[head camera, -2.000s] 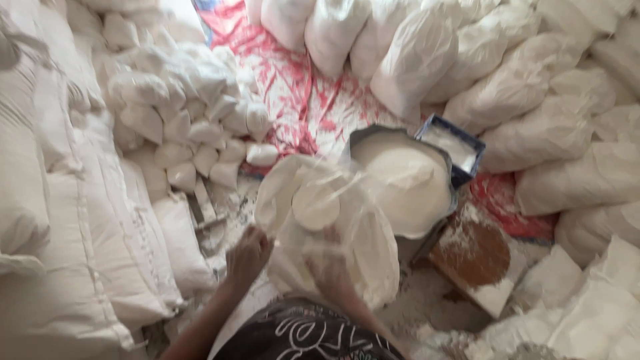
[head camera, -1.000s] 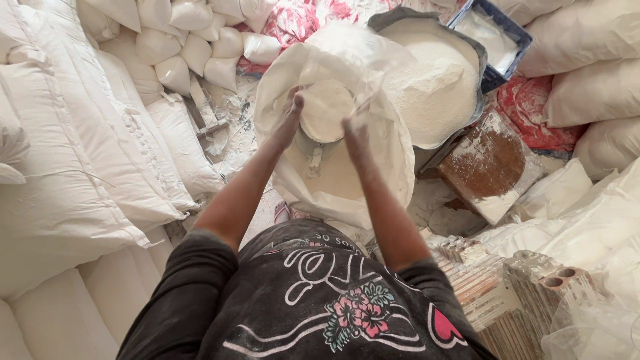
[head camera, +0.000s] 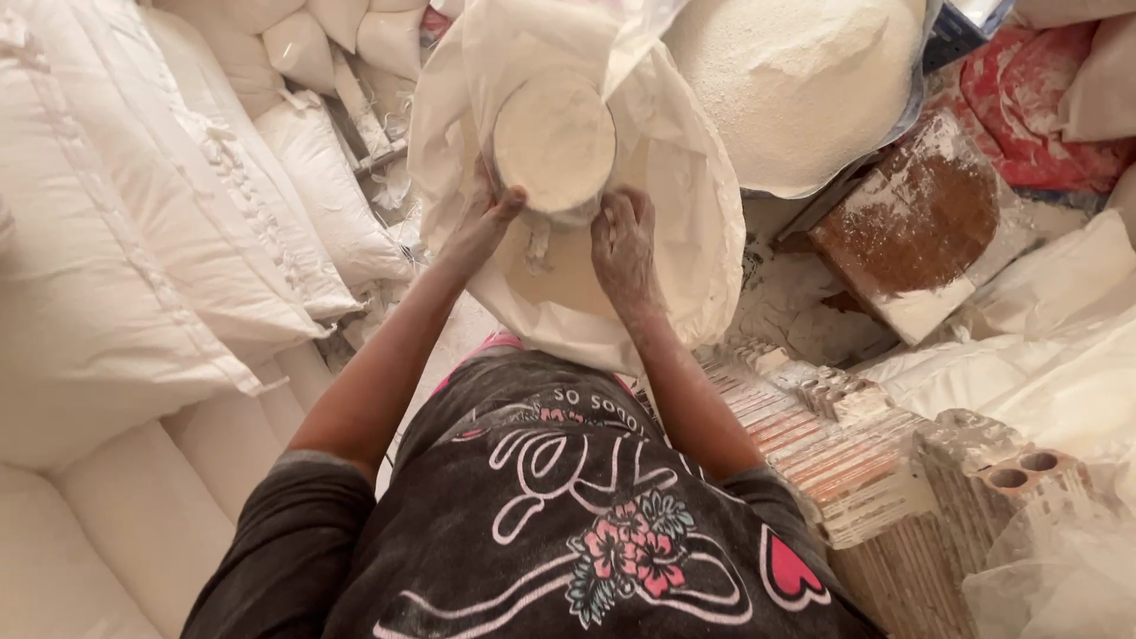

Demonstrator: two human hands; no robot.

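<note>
A round container heaped with white powder is inside a clear plastic bag, above a large white sack whose mouth lies open around it. My left hand grips the container's lower left side through the plastic, thumb near the rim. At its lower right side my right hand has curled fingers pinching the plastic bag. A handle-like piece hangs below the container. Beside the white sack, at upper right, a wide tub is heaped with white powder.
Large stuffed white sacks line the left, with small filled bags at the top left. To the right are a powder-dusted brown board, a blue crate, red sheeting and hollow clay bricks.
A second ago both hands were raised beside the container with fingers extended; now they are lower and closed around its lower sides and the plastic. The view has moved closer over the sack.
</note>
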